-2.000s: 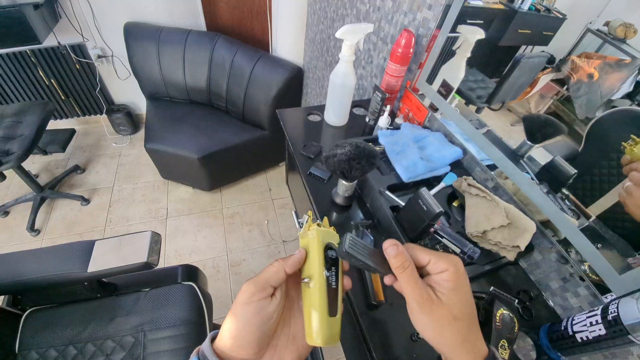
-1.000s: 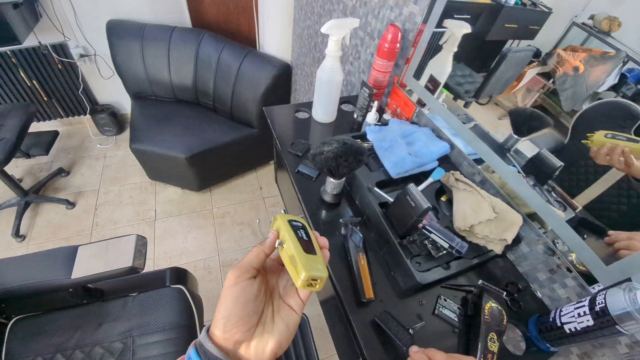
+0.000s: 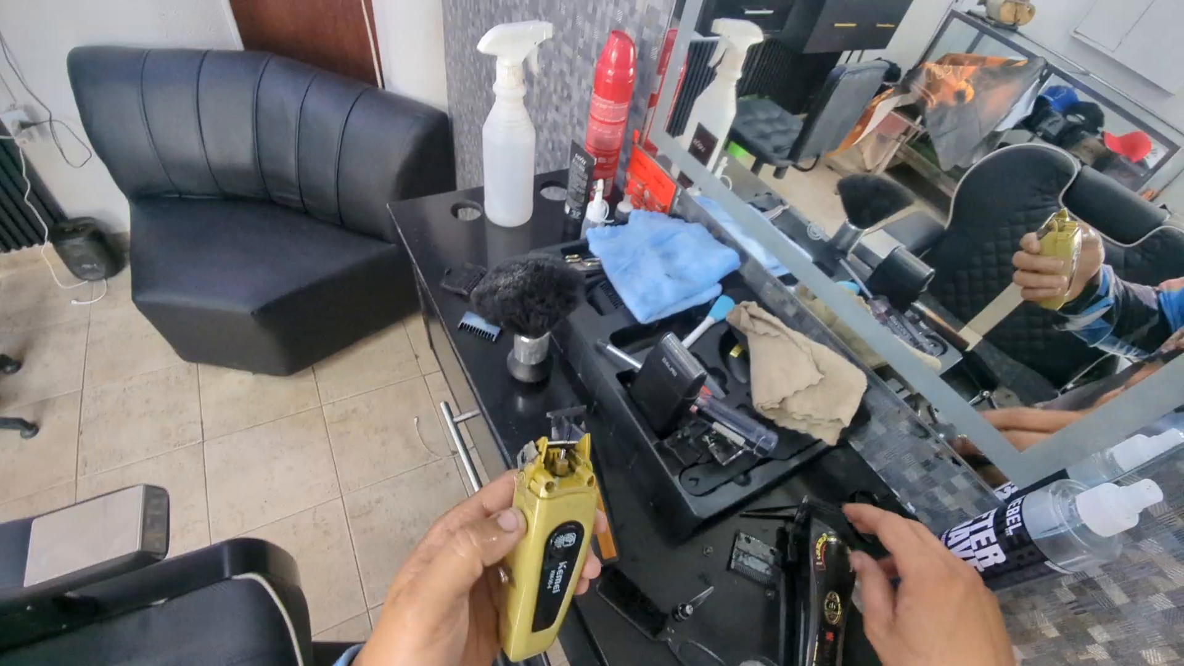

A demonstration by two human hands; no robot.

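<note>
My left hand [image 3: 453, 583] holds a yellow Kemei hair clipper [image 3: 550, 555] upright; its blade is off and the inner drive parts show at the top. My right hand [image 3: 934, 587] is over the counter at the right, fingers apart, beside a black clipper [image 3: 819, 592] lying there; whether the fingertips touch it I cannot tell. A metal clipper blade [image 3: 756, 558] lies left of that clipper. Nearer me are a small black brush [image 3: 632, 599] and a small screwdriver-like tool [image 3: 692, 603]. Another trimmer is mostly hidden behind the yellow clipper.
A black tray [image 3: 680, 499] holds a shaver [image 3: 666, 384] and attachments. Around it are a neck duster [image 3: 527, 310], a blue cloth [image 3: 661, 264], a beige cloth [image 3: 797, 370], a spray bottle [image 3: 509, 139] and a red can [image 3: 610, 106]. An aftershave bottle [image 3: 1045, 532] lies at right, below the mirror [image 3: 814, 268].
The black brush, in my right hand two seconds ago, now lies on the counter. My right hand has moved to the black clipper. My left hand has turned the yellow clipper so its open top points up.
</note>
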